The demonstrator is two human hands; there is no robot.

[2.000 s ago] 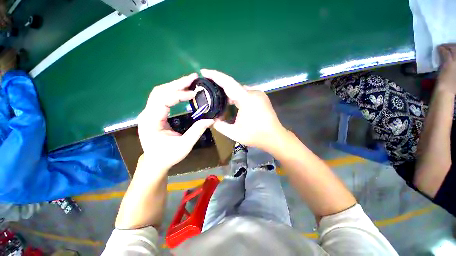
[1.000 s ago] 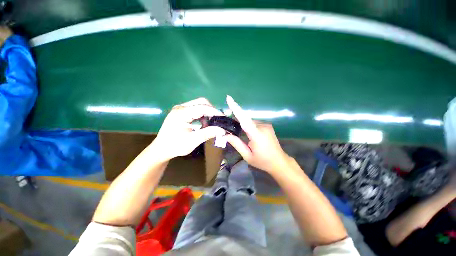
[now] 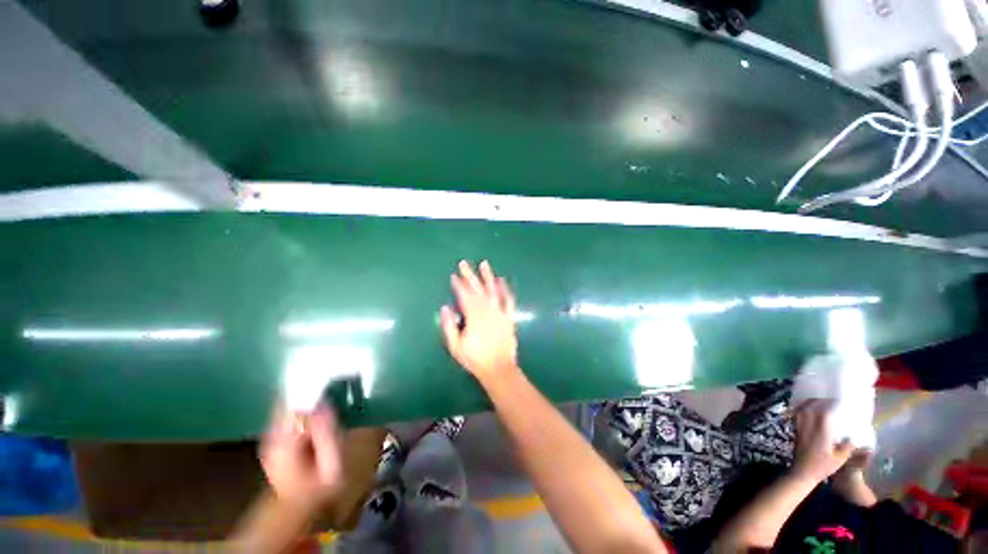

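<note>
My left hand (image 3: 301, 454) is at the bench's front edge, above the carton, and is strongly blurred. A dark, blurred thing (image 3: 347, 398) shows just beyond its fingertips against a bright glare. It may be the black round part, but whether the hand holds it cannot be told. My right hand (image 3: 482, 319) is over the green bench (image 3: 585, 254), back up, with fingers apart and nothing in it.
The brown carton (image 3: 179, 487) stands below the bench edge at the left. A white strip (image 3: 433, 203) and a post (image 3: 130, 119) lie beyond my hands. White cables (image 3: 921, 130) hang at the upper right. A neighbouring person's hands (image 3: 820, 438) hold something white at the right.
My hands were together around the black round part and are now apart. The right hand has let go and reached forward over the bench. The view has shifted, showing more beyond the strip.
</note>
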